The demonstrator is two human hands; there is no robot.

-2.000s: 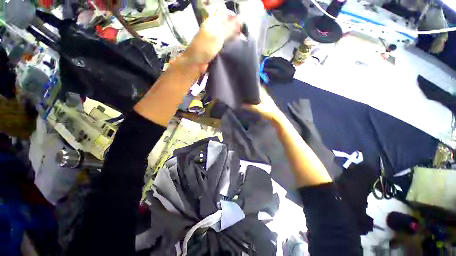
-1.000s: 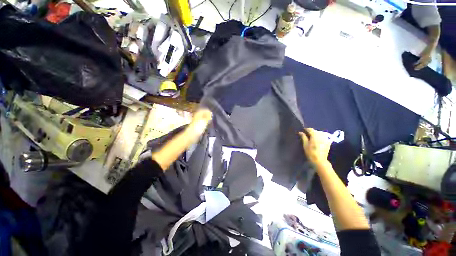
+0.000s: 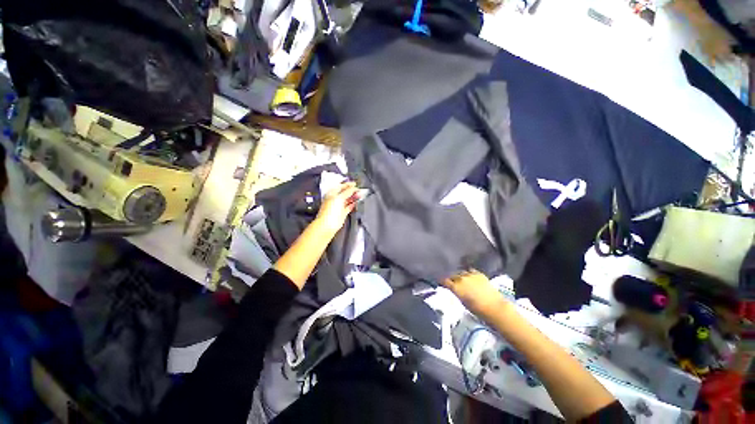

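A dark grey cut panel (image 3: 430, 217) lies spread over the table in front of me. My left hand (image 3: 338, 203) is at its left edge, fingers closed on the cloth, beside the heap of grey cut panels (image 3: 290, 207). My right hand (image 3: 472, 288) is at the panel's near edge, its fingertips closed on the cloth. More grey cloth (image 3: 397, 74) lies behind. The navy fabric (image 3: 571, 124) is spread at the back right. A pale grey piece (image 3: 367, 296) lies on the heap.
A cream sewing machine (image 3: 124, 178) and a metal flask (image 3: 70, 225) are at the left. A black plastic bag (image 3: 116, 58) is at the upper left. Scissors (image 3: 613, 235) lie at the right. A white machine (image 3: 488, 352) is at the near right. Dark thread cones (image 3: 641, 294) stand beyond.
Both hands have come down and nearer to me, and the grey panel has been drawn over the heap's right side. The bundle lifted two seconds ago now lies at the back.
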